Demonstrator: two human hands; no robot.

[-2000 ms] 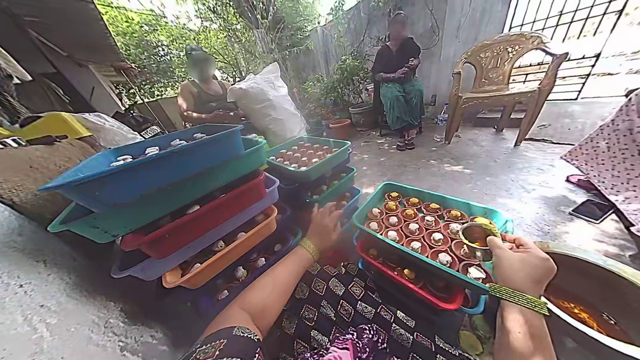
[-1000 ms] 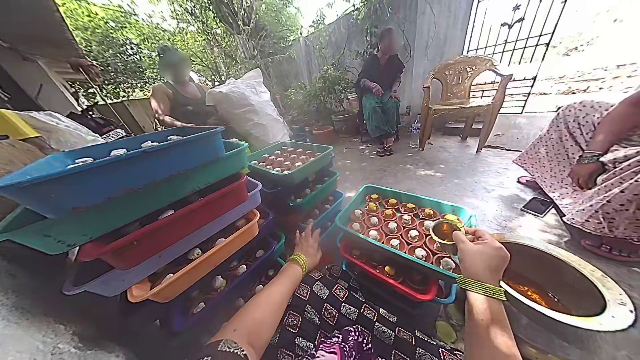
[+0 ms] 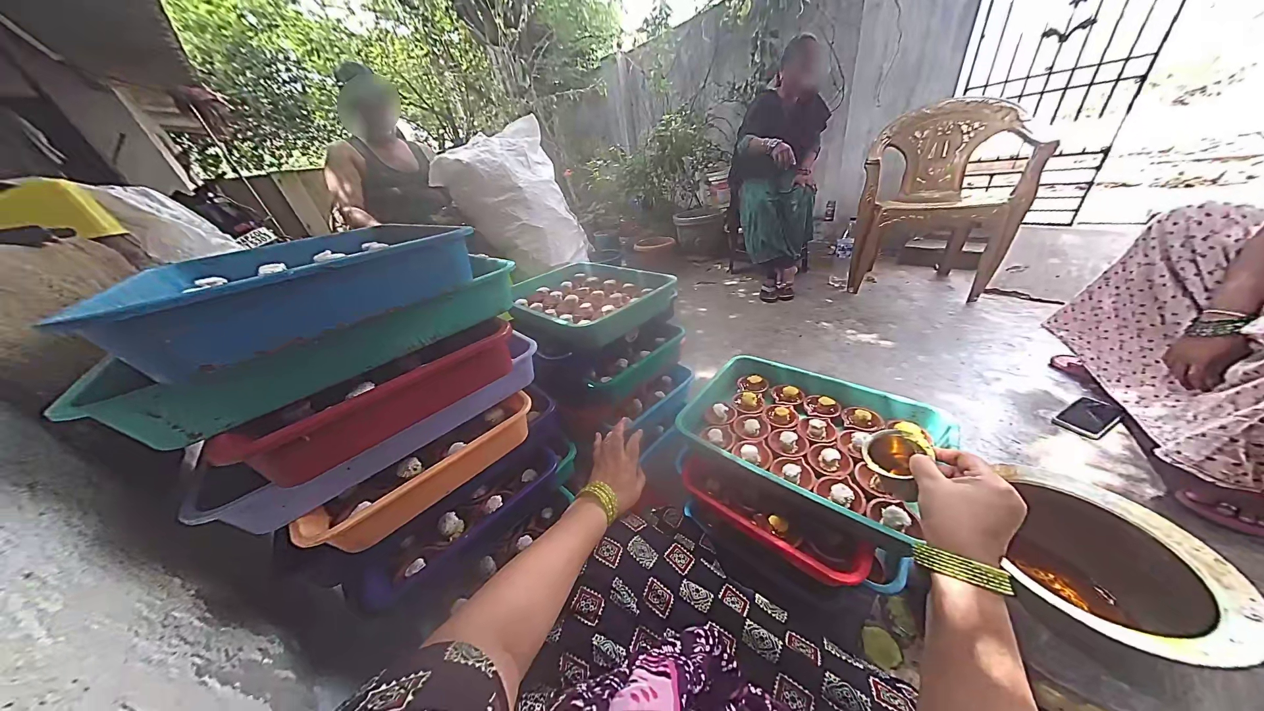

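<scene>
My right hand (image 3: 963, 504) grips a small metal cup (image 3: 894, 452) of amber liquid, tilted over the right part of a green plastic tray (image 3: 810, 499). The tray holds rows of small clay cups (image 3: 788, 441) with white tufts; those along the far side look yellow and wet. A red tray (image 3: 790, 553) lies beneath it. My left hand (image 3: 617, 464), fingers apart and holding nothing, is beside the blue tray (image 3: 667, 410) in the middle stack; whether it touches is unclear. At right stands a wide metal pot (image 3: 1215, 612) with amber liquid at its bottom.
Stacked colored trays (image 3: 267, 306) rise at left, beside another stack topped by a green tray (image 3: 592, 331). A white sack (image 3: 513, 197), a seated person (image 3: 780, 168) and a plastic chair (image 3: 948, 188) stand farther back. Another person sits behind the stacks. A phone (image 3: 1087, 417) lies near a person at right.
The view has shifted. My right hand stays at the green tray's right side with the metal cup. My left hand remains near the middle stack. The person at right has come into fuller view.
</scene>
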